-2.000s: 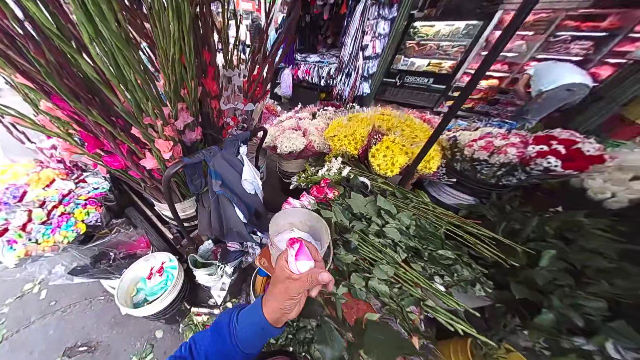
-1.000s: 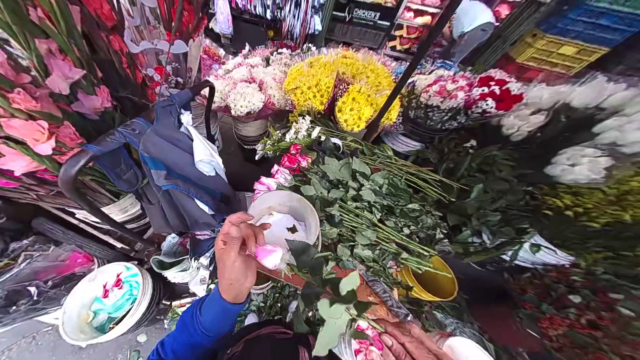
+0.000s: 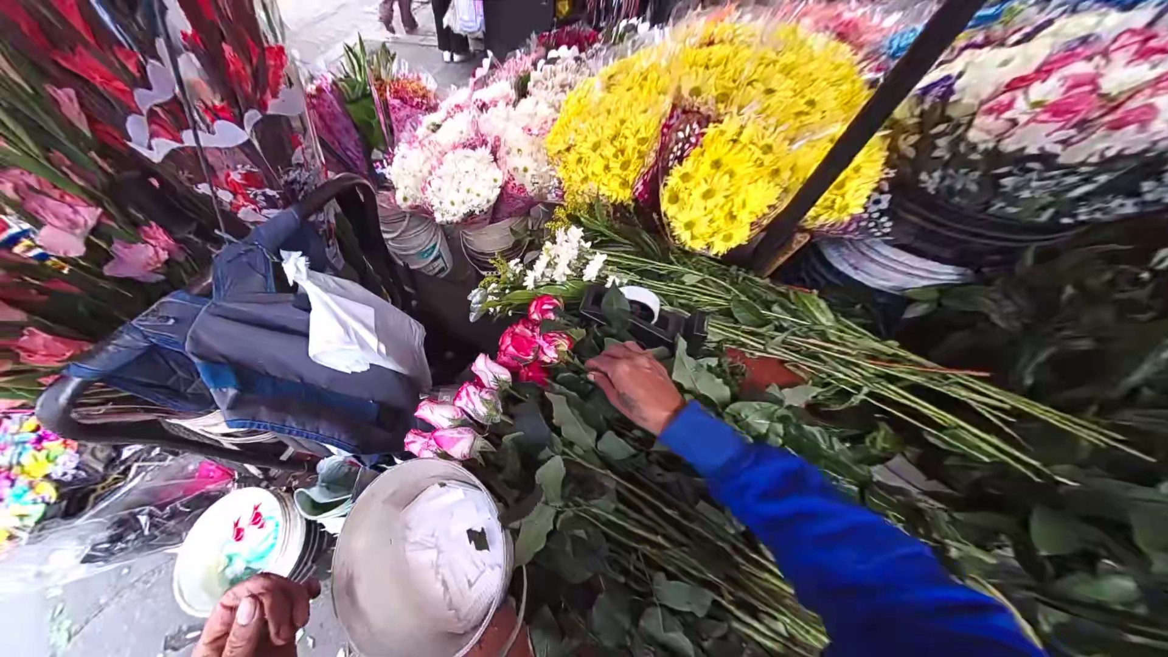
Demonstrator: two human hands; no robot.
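Observation:
My right hand (image 3: 634,385), at the end of a blue sleeve, reaches palm down into the leafy rose stems (image 3: 693,511). Its fingertips are hidden in the leaves by a black object with a white ring (image 3: 641,301), so any grip is unclear. Just left of it lie dark pink roses (image 3: 522,342) and pink-and-white roses (image 3: 476,400). My left hand (image 3: 260,616) is at the lower left edge, fingers curled, with nothing plainly visible in it. Beside it, a pale bucket (image 3: 374,557) holds crumpled white material (image 3: 456,557).
A white bucket (image 3: 196,566) with turquoise contents stands left. Behind it, a dark blue garment (image 3: 301,365) with a white cloth (image 3: 342,319) hangs on a black handle frame. Yellow daisy-like bouquets (image 3: 721,182) and white ones (image 3: 465,182) stand behind. A dark pole (image 3: 858,137) slants down at right.
My left hand held a pink-and-white petal piece over the bucket one second ago; it now shows none. My right hand has moved from the rose heads near the bottom to the leafy stems. The view has shifted.

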